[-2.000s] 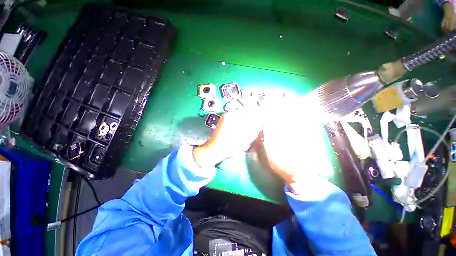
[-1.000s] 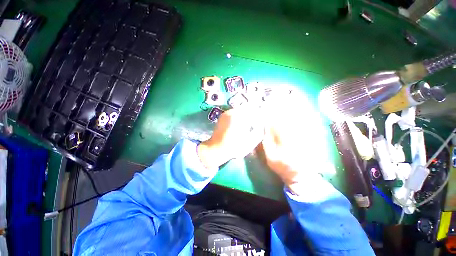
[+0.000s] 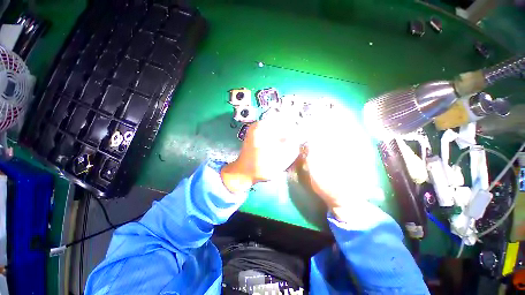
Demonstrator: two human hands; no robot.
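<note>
Both my hands are under the bright lamp, and glare washes out their fingers. My left hand (image 3: 262, 152) lies at the right edge of the small square modules, over part of the cluster. My right hand (image 3: 329, 167) is close beside it on the right. What either hand holds cannot be seen in the glare. Two modules with pale amber faces and dark holes, one at the top (image 3: 240, 96) and one below it, are at the cluster's left. A darker square module (image 3: 267, 97) lies to their right. A dark module (image 3: 243, 132) is partly behind my left hand.
A black blister tray (image 3: 109, 86) lies at left with small rings (image 3: 116, 139) in its near part. The lamp head (image 3: 403, 108) is right of my hands. White fittings (image 3: 442, 178) lie far right. A white fan (image 3: 10, 86) is at the left edge. Small dark parts (image 3: 417, 27) lie at the back right.
My left hand has shifted slightly up and left and now covers more of the dark module. My right hand stays nearly in place. The view has moved slightly.
</note>
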